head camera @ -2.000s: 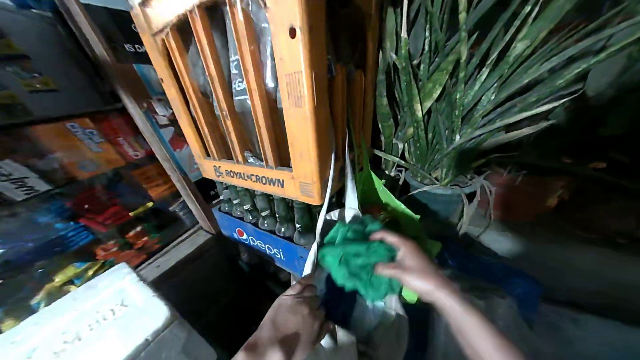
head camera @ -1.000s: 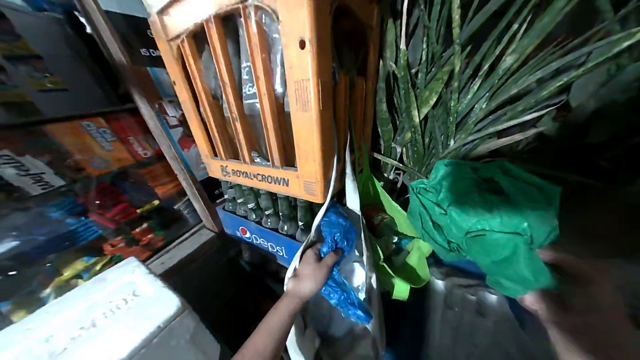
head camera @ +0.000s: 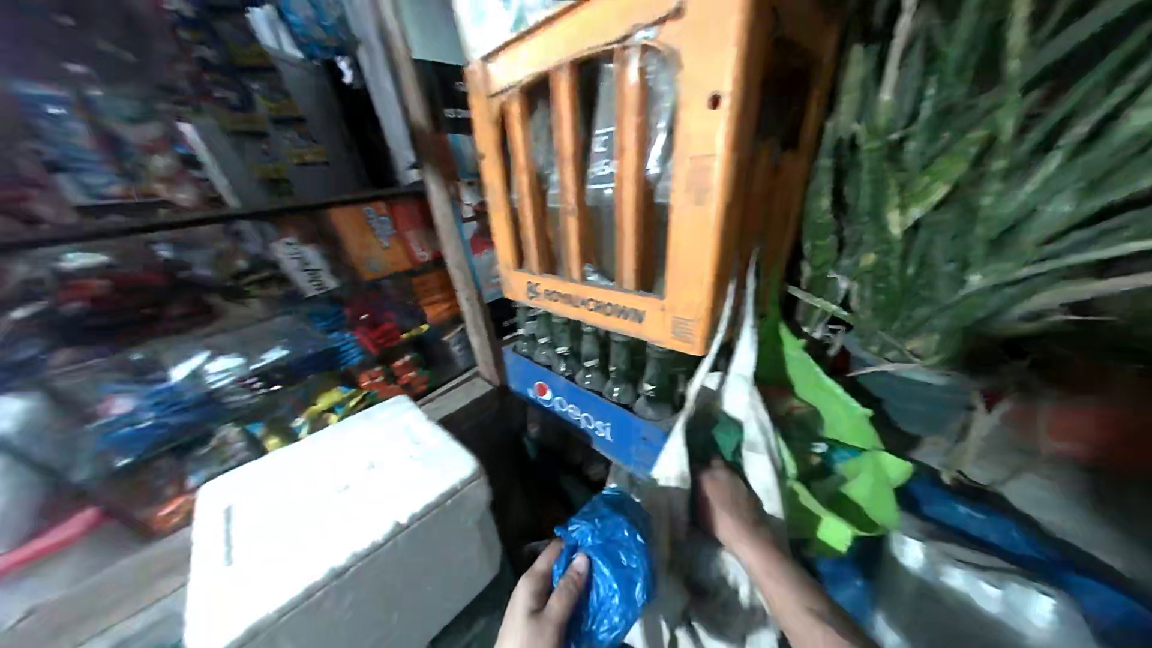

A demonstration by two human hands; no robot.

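My left hand (head camera: 547,594) grips a crumpled blue plastic bag (head camera: 612,567) at the lower middle. To its right, my right hand (head camera: 727,499) reaches into the mouth of a white cloth or woven bag (head camera: 745,387). A bit of green material (head camera: 727,436) shows at its fingertips, inside that bag; the fingers are partly hidden and blurred. The white bag hangs by its handles at the corner of an orange plastic bottle crate (head camera: 706,180). A lime green bag (head camera: 823,414) hangs close beside it, on the right.
Beneath the orange crate is a blue crate (head camera: 585,409) of glass bottles (head camera: 621,364). A white foam box (head camera: 333,504) stands at the lower left, before shelves of packaged goods. A wooden post (head camera: 445,198) rises behind it. Long-leaved plants (head camera: 954,180) fill the upper right.
The blue plastic bag has come out of the white bag in my left hand. My right hand has moved from the right, where it held the spread green cloth or bag, into the white bag.
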